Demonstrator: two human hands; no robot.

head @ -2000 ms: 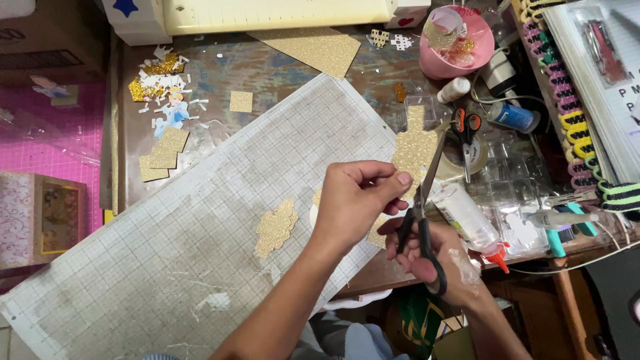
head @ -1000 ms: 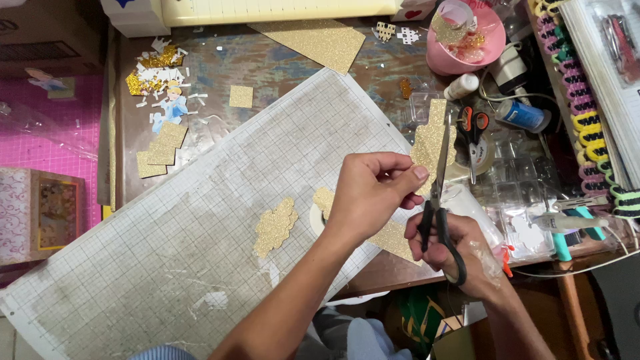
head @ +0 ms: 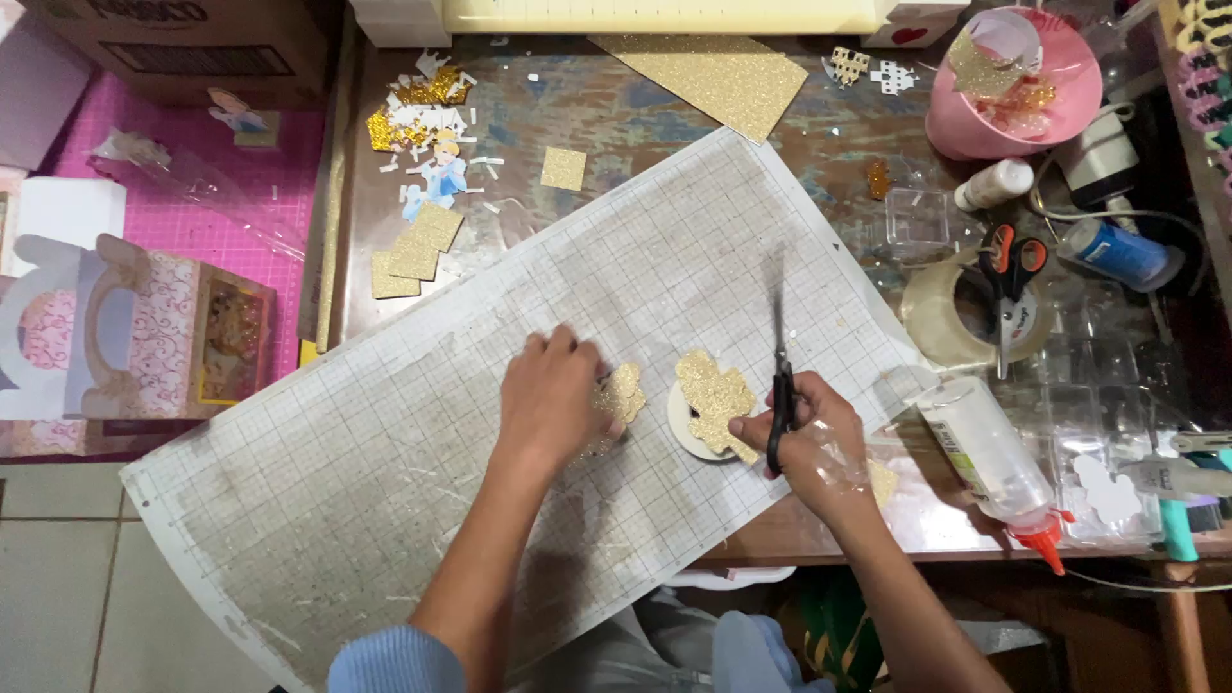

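My right hand (head: 818,443) holds black-handled scissors (head: 782,385), their blades pointing away and blurred. Its thumb touches a cut piece of gold glitter paper (head: 712,399), which lies over a white disc (head: 681,433). To the left, my left hand (head: 553,399) is over the gridded mat, with its fingers at another gold glitter cutout (head: 624,393); whether they grip it is hidden. Under both hands lies the white gridded cutting mat (head: 385,462). A scrap of gold glitter paper (head: 882,481) is partly hidden beside my right wrist.
Gold squares (head: 414,255), paper cutouts (head: 445,173) and a gold sheet (head: 712,82) lie beyond the mat. On the right are a pink bucket (head: 1011,125), orange-handled scissors (head: 1006,279), a tape roll (head: 929,308) and a glue bottle (head: 991,452). A decorated box (head: 164,337) stands left.
My left hand has moved left, away from the scissors, to the gold cutout on the mat. My right hand, still with the scissors, has come left to the white disc. The view has shifted somewhat.
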